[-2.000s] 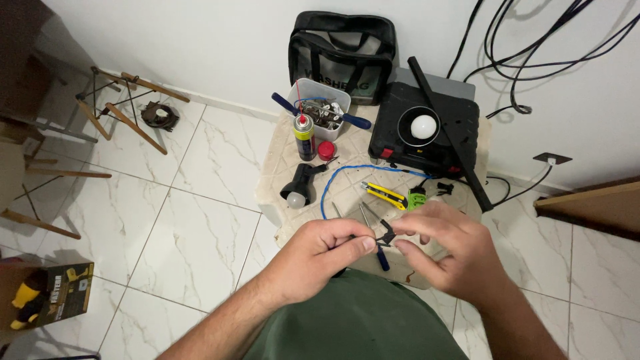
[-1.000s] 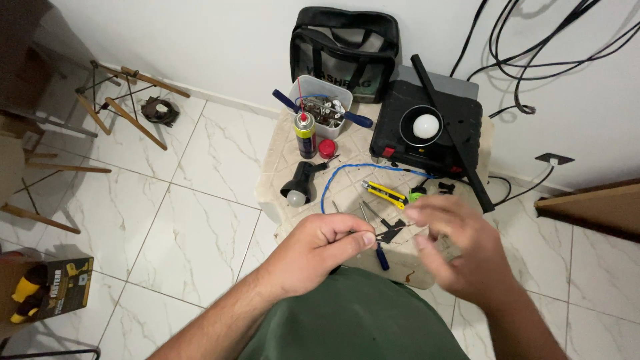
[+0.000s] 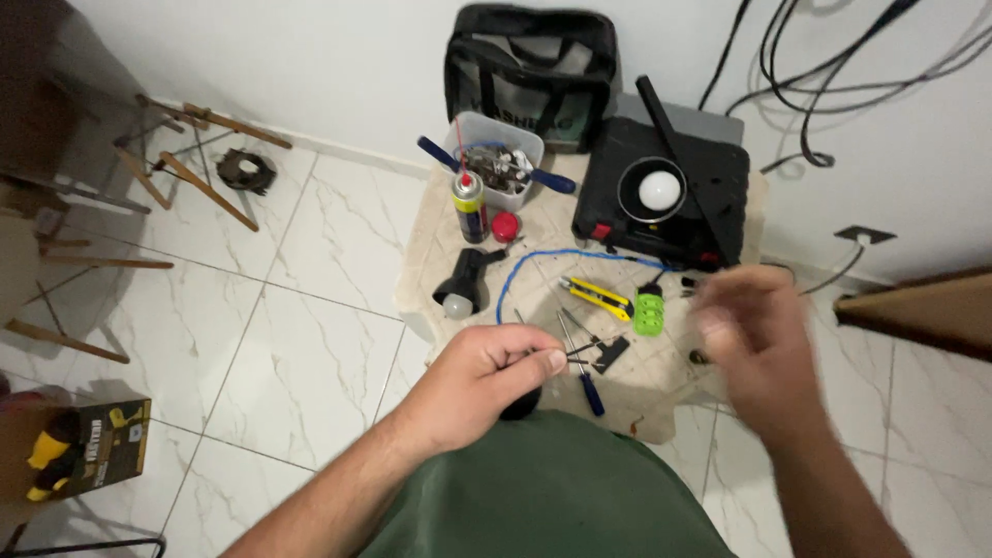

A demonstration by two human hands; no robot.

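Between thumb and forefinger, my left hand pinches thin black wires whose ends stick out to the right. My right hand is blurred, over the table's right side; whether it holds anything cannot be told. Around the wires lie a small black flat piece, a screwdriver with a blue handle, a yellow utility knife and a lime-green plug adapter. A blue twisted cable arcs behind them. A black lamp holder with a bulb lies at the left.
On the table stand a spray can, a red cap, a plastic tub of small parts, a black bag and a black tool case bearing another lamp. Black cables hang at the wall.
My right hand has moved away from my left hand, to the right. My left hand stays near its earlier place, with the wires between its fingers.
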